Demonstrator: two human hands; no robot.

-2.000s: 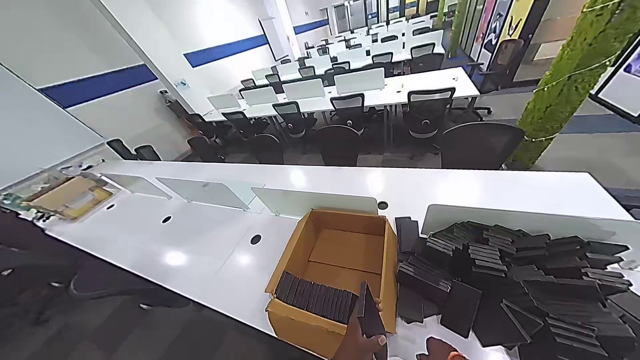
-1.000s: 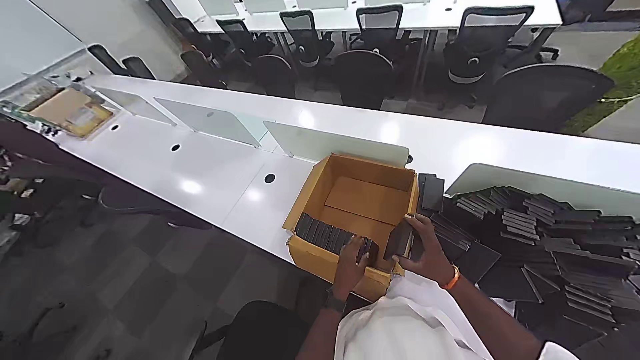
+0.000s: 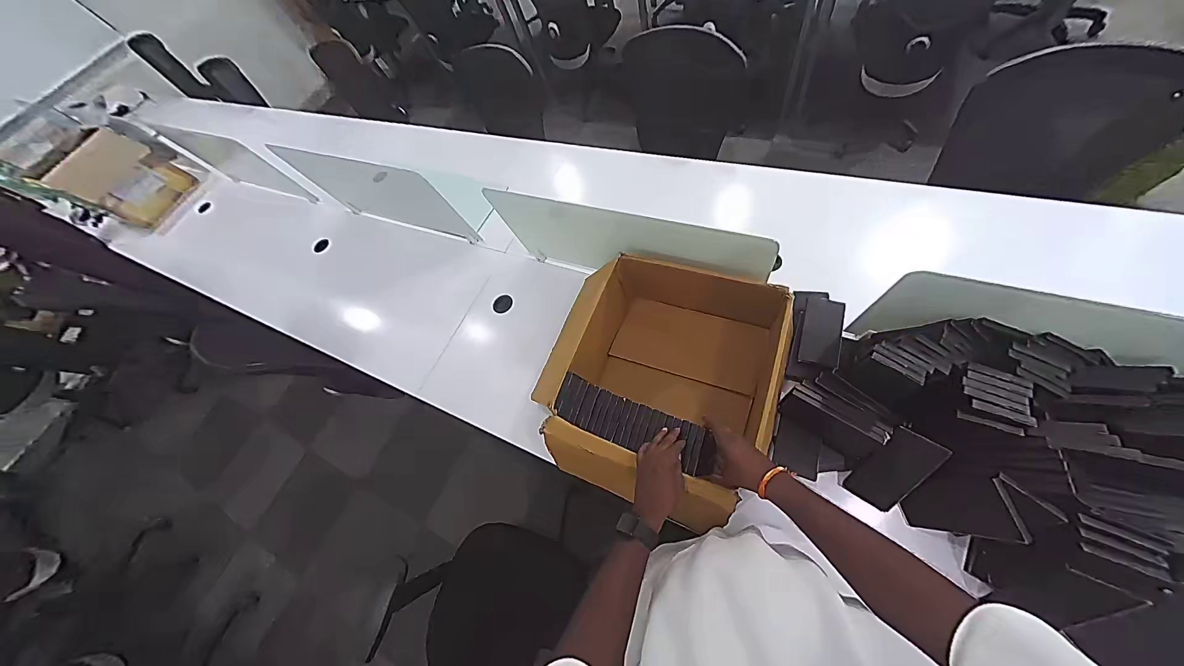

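An open cardboard box [image 3: 689, 338] stands on a white desk. Along its near side runs a row of thin black rectangular pieces [image 3: 615, 416], upright and packed face to face. My left hand [image 3: 660, 467] rests with its fingers on top of the row near the right end. My right hand [image 3: 735, 458] is inside the box's near right corner, against the last black piece [image 3: 705, 453]; its fingertips are partly hidden. Beside the box on the right lies a large heap of similar black pieces [image 3: 999, 416], some stacked, some loose and overlapping.
Frosted divider panels [image 3: 638, 227] stand along the white desk [image 3: 388, 296], which has round black cable holes. Another cardboard box [image 3: 102, 171] sits at the far left. A black chair [image 3: 499, 592] stands below the desk's near edge. More chairs [image 3: 684, 88] line the far side.
Two seconds ago one hand held a black piece upright at the box's right side. Now both my hands are at the row inside the box. The view has tilted down.
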